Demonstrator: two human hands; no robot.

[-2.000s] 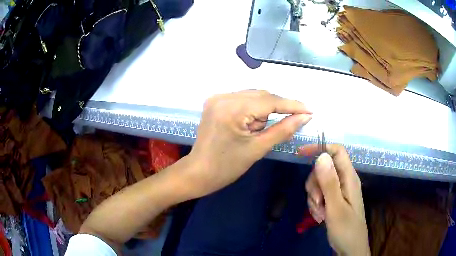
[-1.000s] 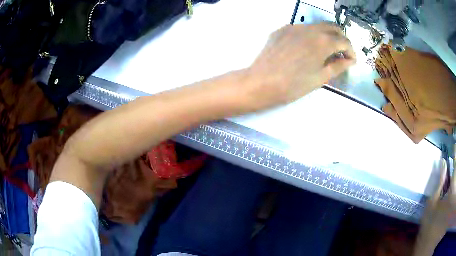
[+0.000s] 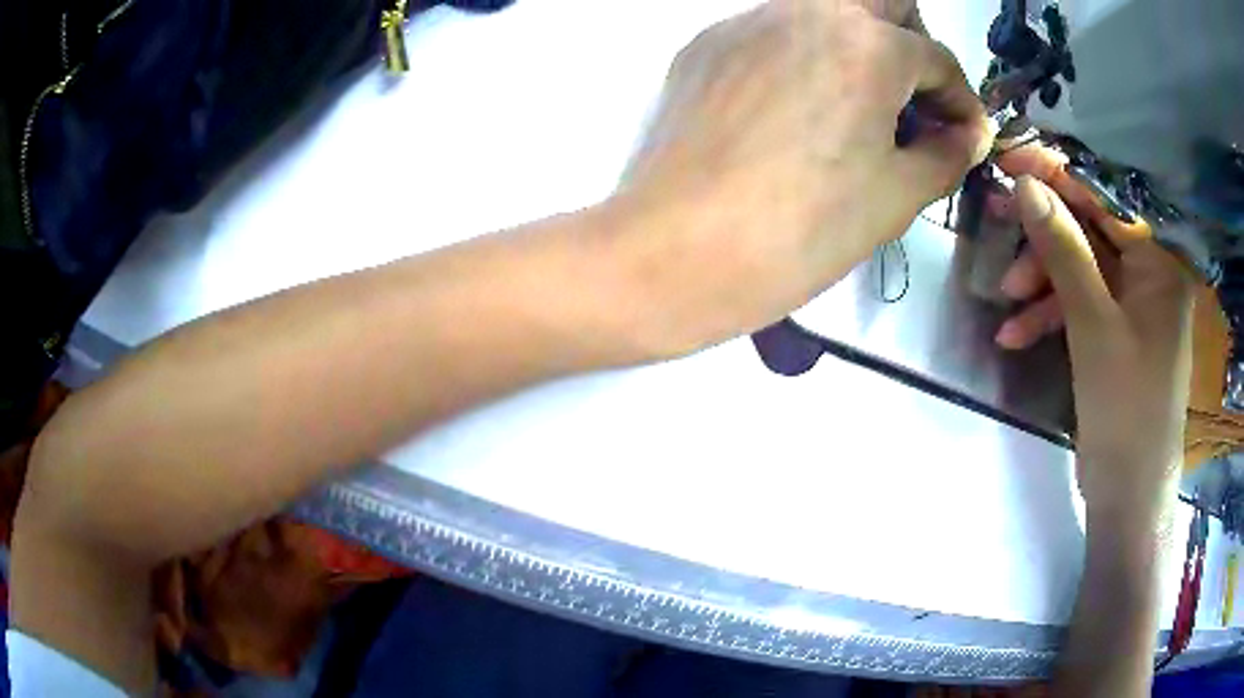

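My left hand [image 3: 805, 164] reaches across the table, with thumb and forefinger pinched together at the needle area of the sewing machine [image 3: 1030, 62]. A thin dark loop of sewing thread [image 3: 894, 273] shows on the steel plate [image 3: 941, 327] just below these fingers. My right hand [image 3: 1112, 280] is raised at the same spot, its thumb and fingertips close to the left fingertips. Whether it grips anything is too small to tell. The needle tip and presser foot are mostly hidden by the fingers.
Dark zipped fabric [image 3: 178, 123] is heaped at the left. Brown fabric pieces [image 3: 1209, 361] lie partly hidden behind my right hand. A red-handled tool [image 3: 1191, 586] and a yellow stick [image 3: 1229, 586] are at the table's right end. A measuring tape [image 3: 587, 580] runs along the front edge.
My left hand has moved from above the front edge up to the needle area. My right hand has let go of the slim tool and joined it there. The view has shifted closer.
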